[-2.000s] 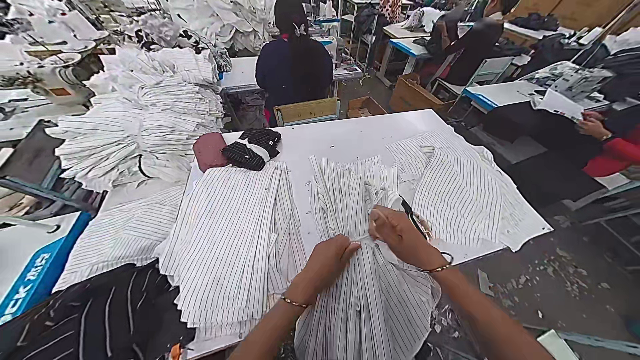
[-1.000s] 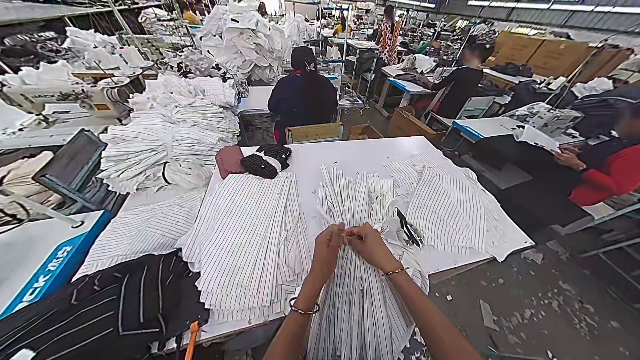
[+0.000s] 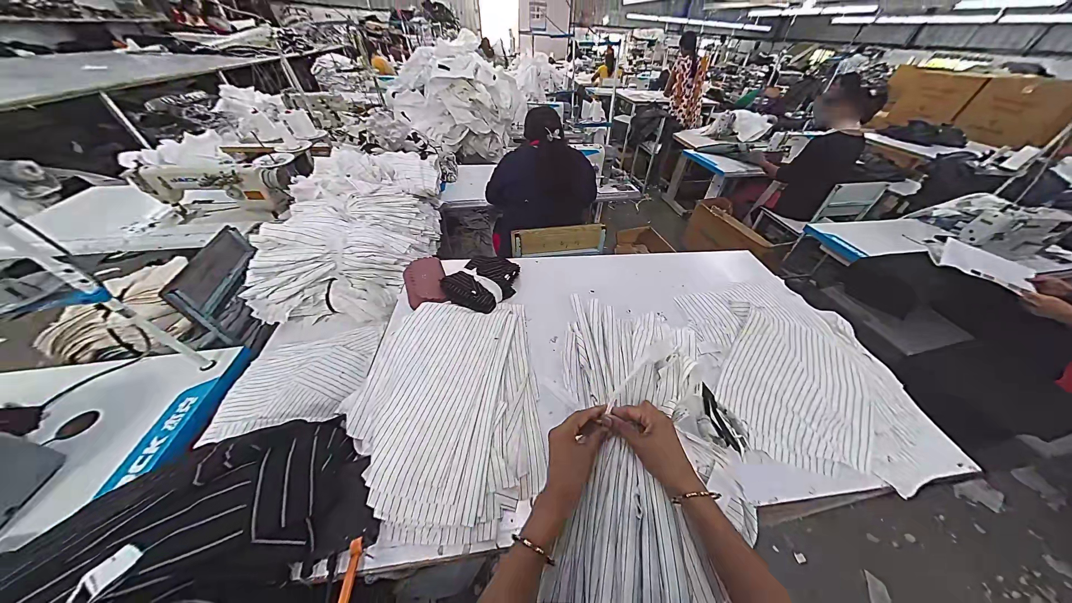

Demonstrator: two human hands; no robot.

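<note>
My left hand point(image 3: 576, 452) and my right hand point(image 3: 653, 444) meet over a gathered bundle of striped white fabric pieces point(image 3: 628, 528). Fingers of both hands pinch a thin white fabric strip point(image 3: 641, 373) at the bundle's narrowed middle. Left of the bundle lies a fanned stack of striped pieces point(image 3: 448, 410). More striped pieces point(image 3: 796, 385) are spread on the right of the white table point(image 3: 620, 276). A black-handled tool, perhaps thread snips point(image 3: 722, 419), lies just right of my right hand, partly hidden by cloth.
A maroon cloth roll point(image 3: 425, 281) and a black striped roll point(image 3: 479, 285) sit at the table's far left. Dark striped fabric point(image 3: 251, 511) lies at lower left, beside an orange-handled tool point(image 3: 352, 569). A seated person point(image 3: 544, 184) is ahead; tied bundles point(image 3: 343, 243) stand at left.
Two seconds ago my hands were farther apart, pulling at the bundle's middle; now their fingertips are together there. A white strip end now stands up above them. The view has tilted up.
</note>
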